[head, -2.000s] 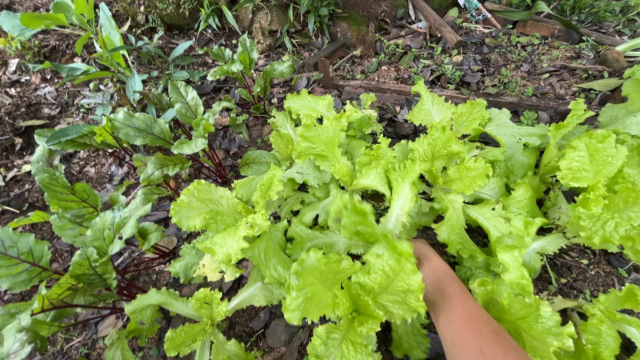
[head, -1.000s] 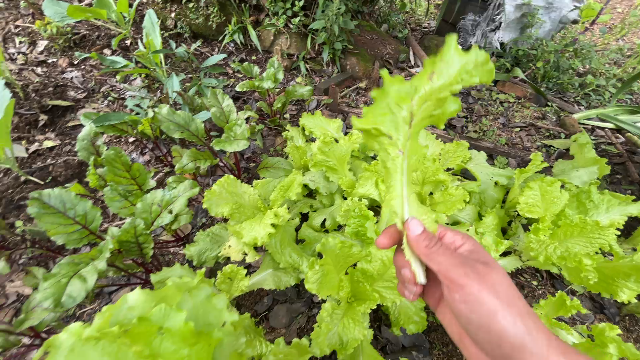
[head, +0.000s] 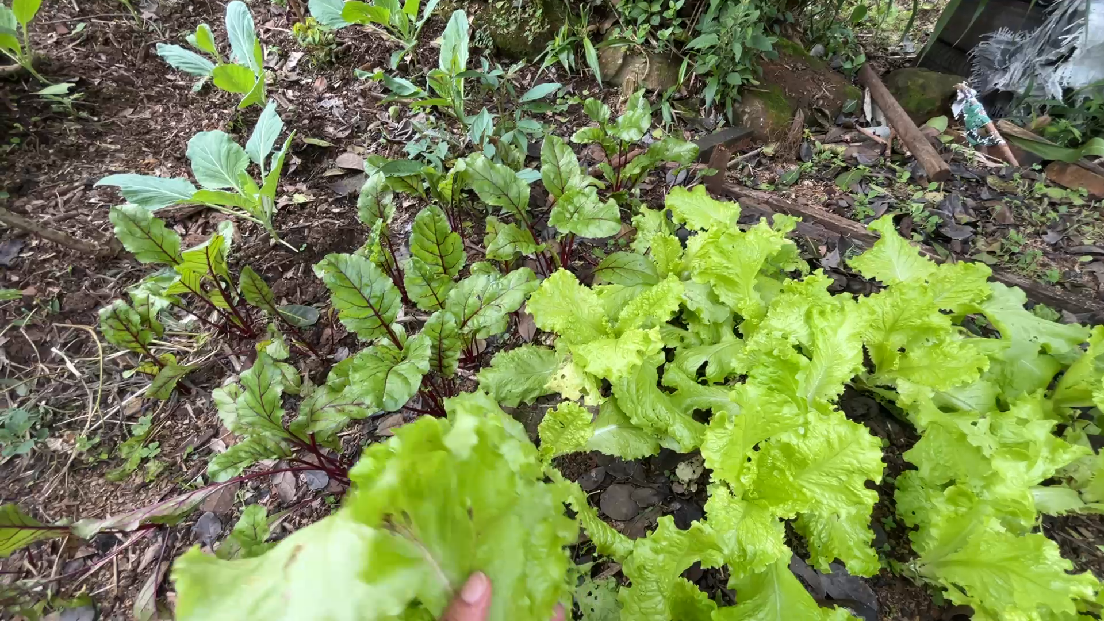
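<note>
My left hand point(head: 470, 599) shows only at the bottom edge, a thumb tip and a bit of a finger, closed on a bunch of picked lettuce leaves point(head: 466, 500). The frilly light-green leaves spread up and left from it and are slightly blurred; they hide most of the hand. Growing lettuce plants point(head: 793, 431) fill the right of the view, just beyond the held bunch. Behind it and to the left stand beet plants point(head: 371, 293) with red stems and veins. My right hand is out of view.
Young cabbage-like plants point(head: 228, 172) grow in brown, mulched soil point(head: 69, 138) at the upper left. A wooden edging board point(head: 819, 220) runs behind the lettuce. A stick point(head: 906, 125), mossy stones point(head: 918, 93) and torn grey plastic sheeting point(head: 1035, 56) lie at the upper right.
My right hand, which held up a single lettuce leaf one second ago, has left the view. The held bunch at the lower left now shows my left thumb. The view has swung left.
</note>
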